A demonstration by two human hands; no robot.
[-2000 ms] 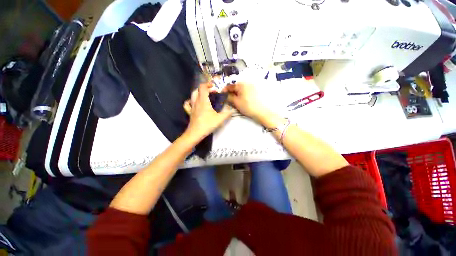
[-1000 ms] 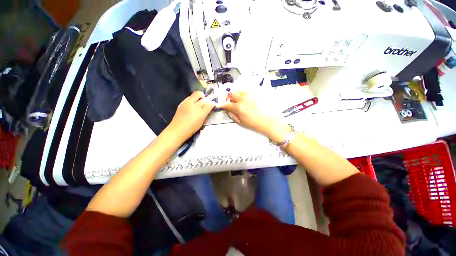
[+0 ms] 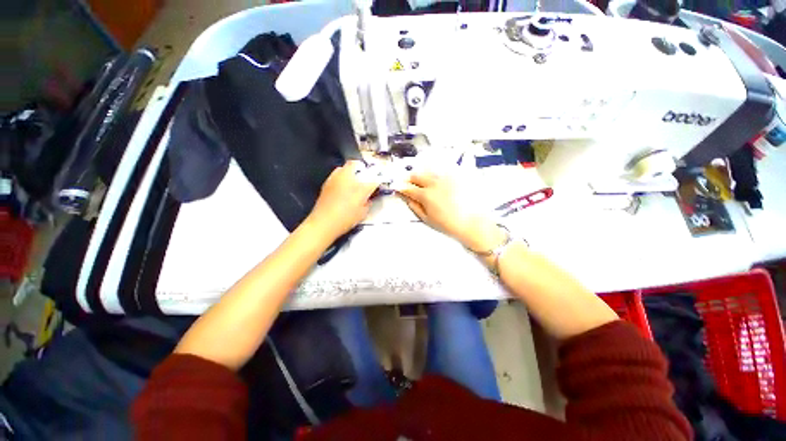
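Observation:
A dark garment body (image 3: 280,129) lies left of the needle on the white machine table. My left hand (image 3: 345,196) rests on its edge just in front of the presser foot (image 3: 398,152). My right hand (image 3: 435,200) is close beside it, fingertips at a small dark piece of cloth (image 3: 384,189) between both hands. The fingertips of both hands are near the needle area, where bright light washes out detail. A narrow dark end of cloth (image 3: 338,247) sticks out below my left wrist. The white sewing machine (image 3: 603,95) stands behind my hands.
Red-handled thread snips (image 3: 527,201) lie right of my right hand. Black pieces with white bands (image 3: 129,232) hang over the table's left end. A small dark packet (image 3: 707,207) lies at the right. A red basket (image 3: 741,301) with dark cloth stands lower right.
Two seconds ago my hands were raised around a bunched dark piece; now they are lower and flatter at the presser foot. The view has shifted slightly since one second ago.

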